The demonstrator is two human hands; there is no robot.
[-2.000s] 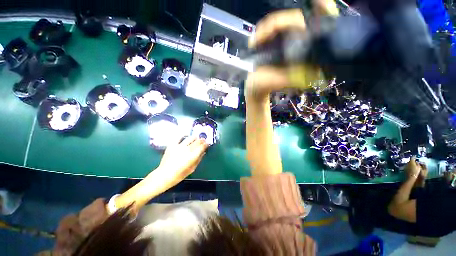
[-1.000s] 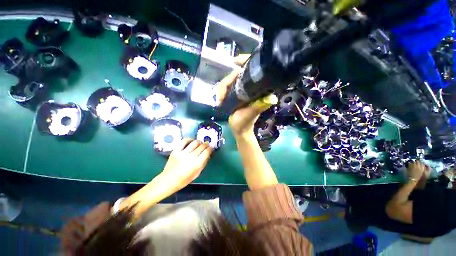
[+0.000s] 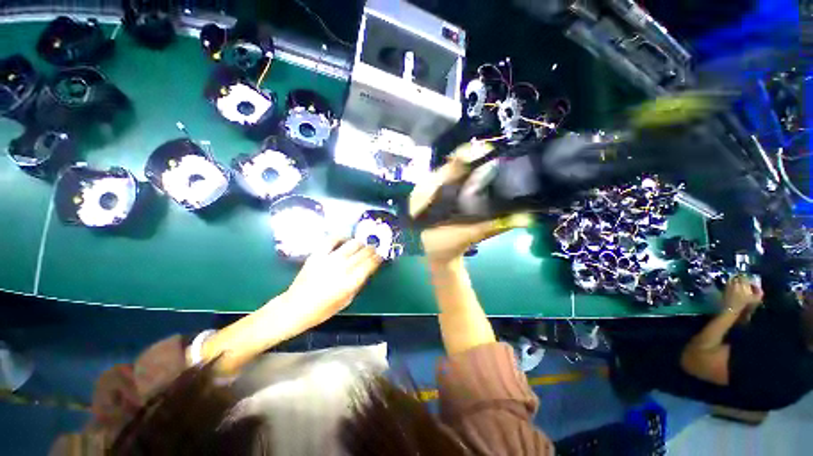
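My left hand (image 3: 336, 274) holds the near edge of a housing with motor plate (image 3: 374, 233), a black rim around a white disc, flat on the green mat. My right hand (image 3: 443, 230) is closed around the thick black electric screwdriver (image 3: 508, 183), blurred and tilted, its tool end at the left, above and right of that housing. The tip and any screw cannot be made out. Another housing with a bright white plate (image 3: 299, 228) lies just left of my left hand.
A white-grey screw feeder (image 3: 406, 80) stands behind my hands. More plated housings (image 3: 107, 198) and empty black housings (image 3: 76, 89) lie at left. Finished motor assemblies (image 3: 615, 240) are heaped at right. Another person's arm (image 3: 710, 343) is at far right.
The screwdriver swung up toward the feeder, then down, and now lies more level, its cable end farther right. My left hand has stayed at the same housing.
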